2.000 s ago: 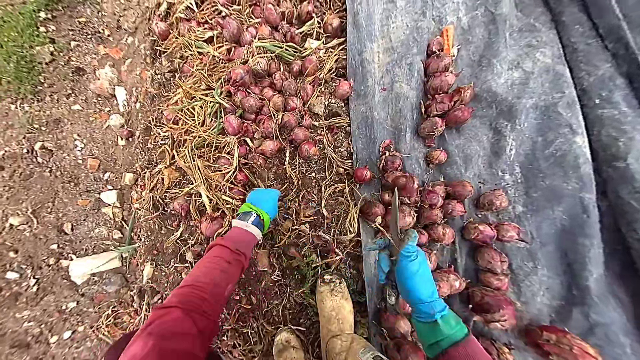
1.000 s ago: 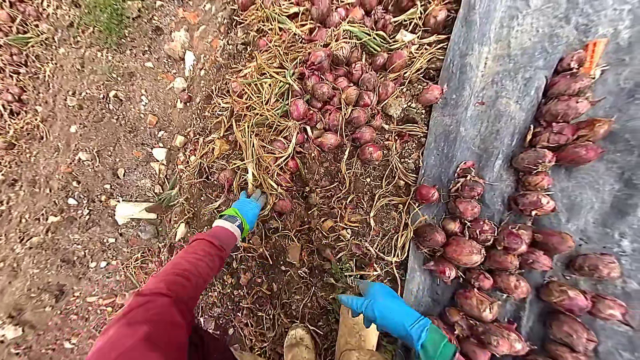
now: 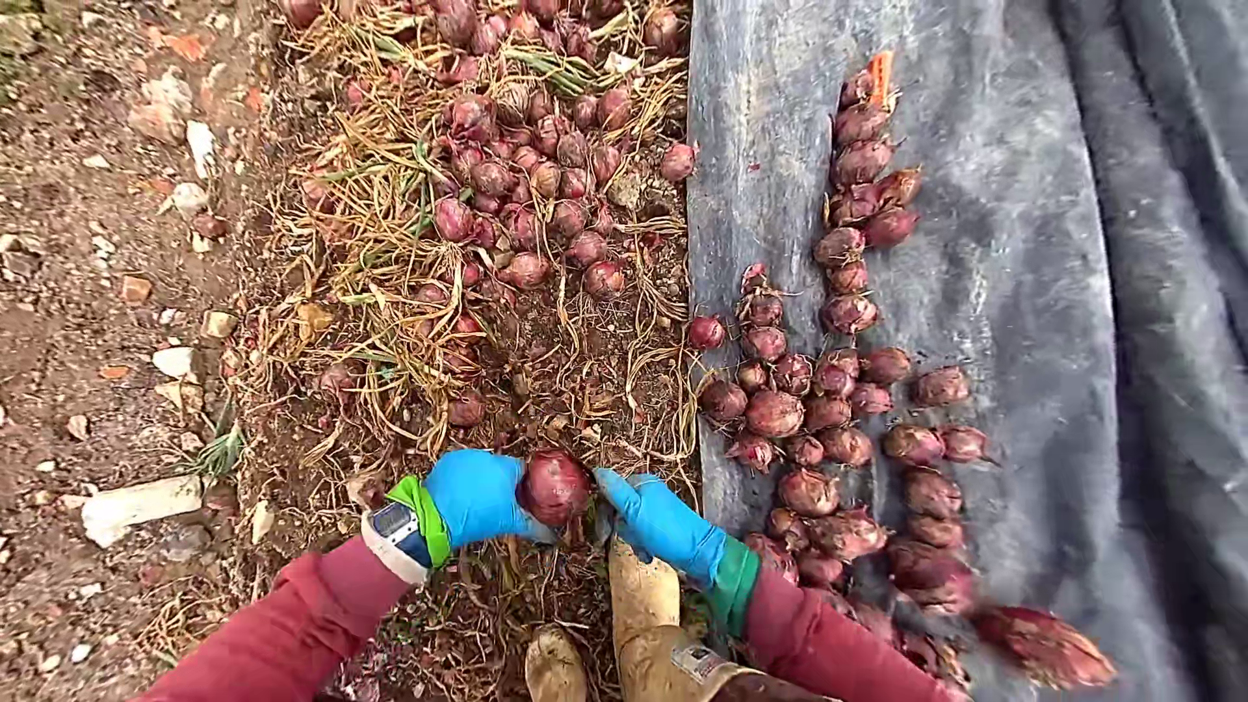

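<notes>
My left hand (image 3: 480, 499), in a blue glove with a watch at the wrist, holds a red onion (image 3: 555, 487) low in the middle of the view. Close to the onion's right side is my right hand (image 3: 663, 519), also blue-gloved, with its fingers bent around something thin and dark that is mostly hidden; a knife blade showed there earlier. Beyond both hands lies a heap of red onions (image 3: 522, 185) among dry yellow stalks (image 3: 390, 244). To the right, more red onions (image 3: 775, 413) lie in rows on a grey plastic sheet (image 3: 1014, 283).
Stony soil (image 3: 107, 390) with a pale block (image 3: 141, 507) borders the left side. My muddy boots (image 3: 643, 595) stand below my hands. An orange tag (image 3: 880, 78) marks the far end of one onion row. The sheet is folded at the far right.
My left hand has come from the stalks at the left to the middle and now holds an onion. My right hand has moved from over the sheet to beside it.
</notes>
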